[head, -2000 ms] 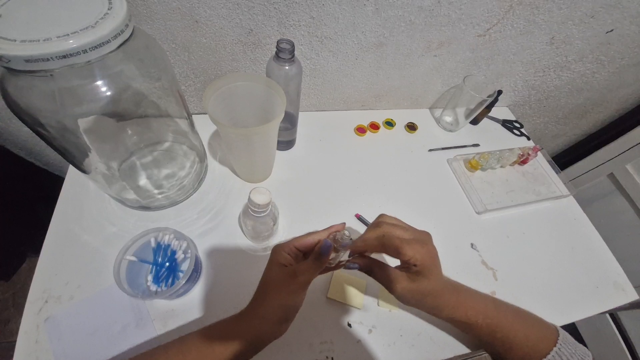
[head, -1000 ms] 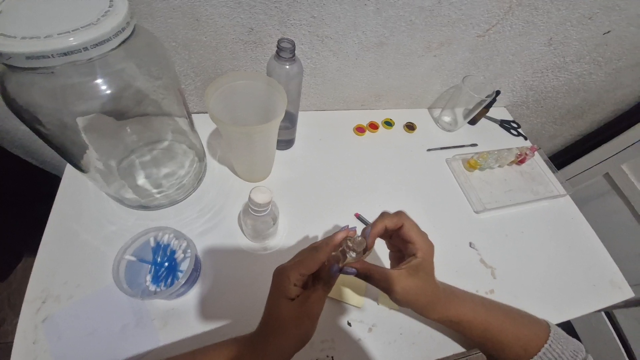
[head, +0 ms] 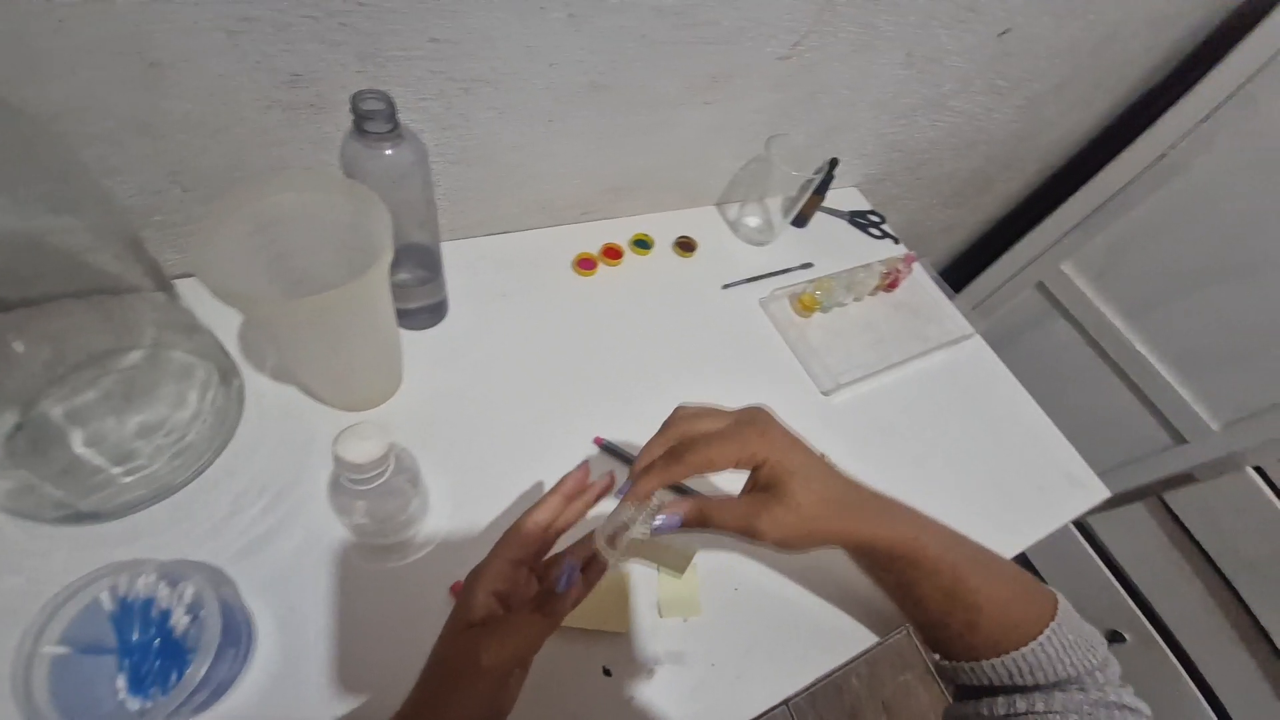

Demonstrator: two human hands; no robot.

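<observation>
Between the thumb and fingers of my right hand (head: 745, 475) is a small clear container (head: 628, 525), partly hidden by the fingers. My left hand (head: 535, 560) is just left of it, palm up with its fingers apart; whether a fingertip touches the container cannot be told. Under the hands lie yellow paper notes (head: 680, 590) and a dark pencil (head: 614, 450) with a pink end. To the left stands a small clear bottle (head: 380, 495) with a white cap. Farther back are several small round pots of color (head: 611, 254) in a row.
At the left are a large glass jar (head: 110, 420), a frosted plastic cup (head: 335, 330), a grey bottle (head: 400, 200) and a tub of cotton swabs (head: 135, 640). A clear tray (head: 870, 345), thin tool (head: 768, 276), glass vessel (head: 762, 200) and scissors (head: 865, 222) lie at the back right.
My left hand has loosened from around the small clear container, its fingers now spread, while my right hand keeps hold of it. The view has shifted to the right.
</observation>
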